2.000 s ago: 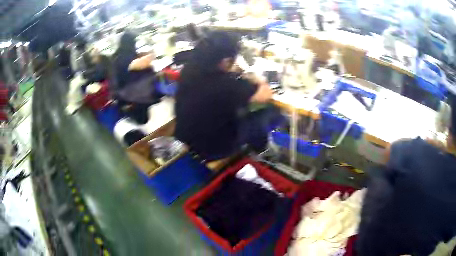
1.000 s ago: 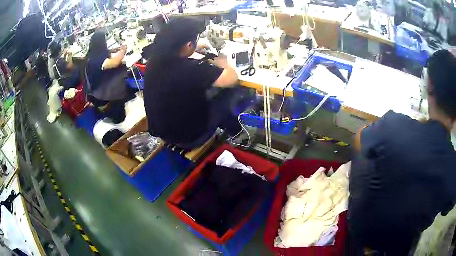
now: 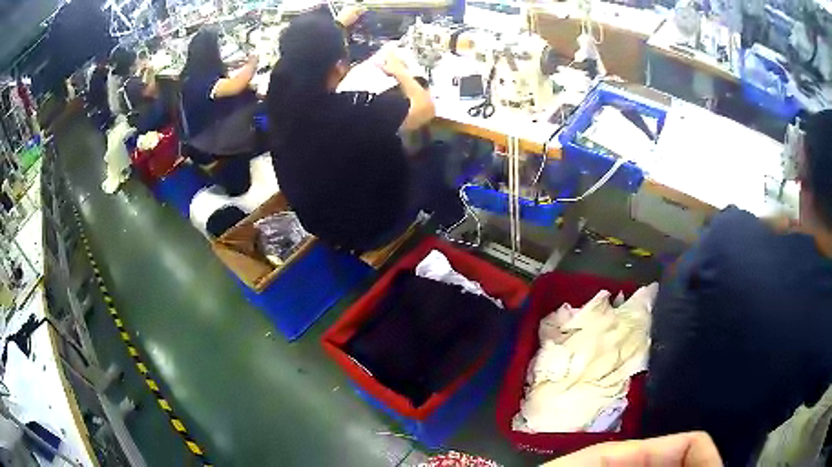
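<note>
A bare hand, seemingly my right hand (image 3: 643, 452), shows at the bottom edge, right of centre. It is cut off by the frame, so its fingers and anything in it are hidden. A sliver of red-and-white patterned material (image 3: 459, 460) shows to its left at the same edge. My left hand is not in view. Nearest in front stand a red crate (image 3: 427, 408) with black pieces (image 3: 424, 328) and a white piece (image 3: 447, 272), and a dark red crate (image 3: 547, 440) with cream pieces (image 3: 584, 365).
A seated person in black (image 3: 342, 164) works at a sewing machine (image 3: 525, 77). Another person in dark clothing (image 3: 739, 319) is close on the right. An open carton (image 3: 251, 260) rests on a blue crate (image 3: 306, 296). Yellow-black tape (image 3: 137, 360) runs along the green aisle at left.
The picture has steadied after blur. The hand and patterned material have come in at the bottom edge. The seated person in black now has raised hands with pale cloth.
</note>
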